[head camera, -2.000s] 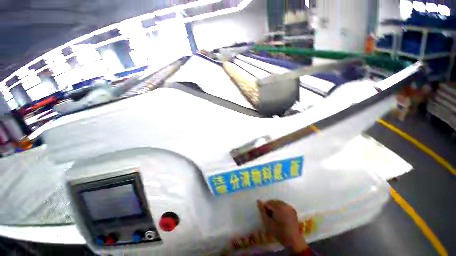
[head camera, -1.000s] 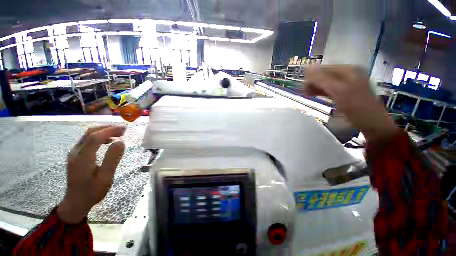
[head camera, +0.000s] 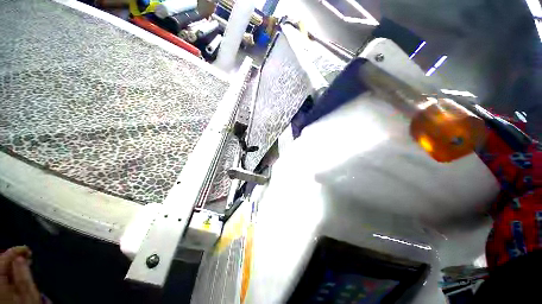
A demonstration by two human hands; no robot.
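Leopard-print fabric (head camera: pixel 113 101) lies flat on the long table at the left. The white spreading machine (head camera: pixel 356 154) stands at the right, with printed cloth (head camera: pixel 276 89) hanging inside it. A straight silver-white cutter rail (head camera: pixel 196 160) crosses the fabric. The dark touchscreen (head camera: pixel 356 282) is cut off by the bottom edge. My left hand (head camera: pixel 19 278) is at the bottom left corner, cut off, beyond the table's near side; whether it is open is unclear. Only my right sleeve shows at the right edge; that hand is not visible.
An orange warning light (head camera: pixel 446 129) sits on the machine in front of my sleeve. A small metal lever (head camera: pixel 248 175) sticks out beside the rail. The pale table edge (head camera: pixel 65 193) curves along the near side. Several fabric rolls (head camera: pixel 184 21) lie beyond the table.
The view has swung left and down over the fabric and rail. My left hand has dropped to the lower left corner. My right hand, raised above the machine before, has gone from sight.
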